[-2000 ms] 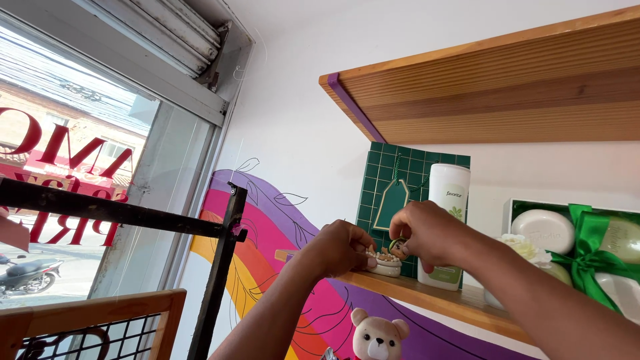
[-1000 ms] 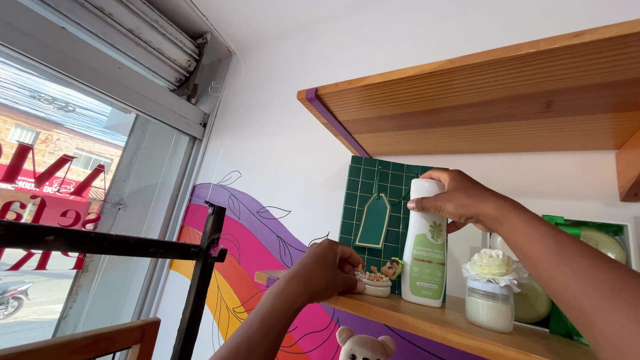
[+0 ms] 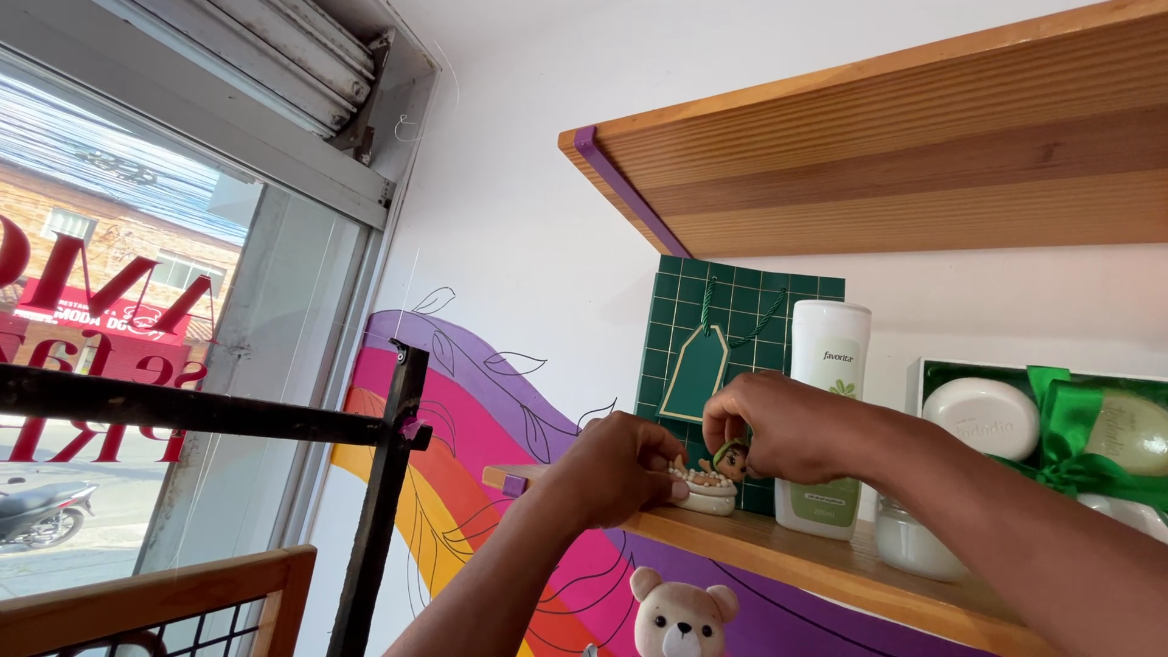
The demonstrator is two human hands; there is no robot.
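Observation:
A small white bathtub figurine with a doll in beads sits on the lower wooden shelf. My left hand grips the tub's left end between thumb and fingers. At its right end, my right hand has its fingertips on the doll's green-wrapped head; the exact grip is partly hidden. Right of the figurine stands a white lotion bottle with a green label, partly behind my right hand. A dark green gridded gift bag with a tag stands behind.
A white jar and a boxed soap set with green ribbon stand to the right. Above is another wooden shelf. A plush bear is below the shelf edge. A black metal frame and a glass window are at left.
My right hand has let go of the lotion bottle's top and moved left and down to the figurine's head. My left hand remains at the tub's left end.

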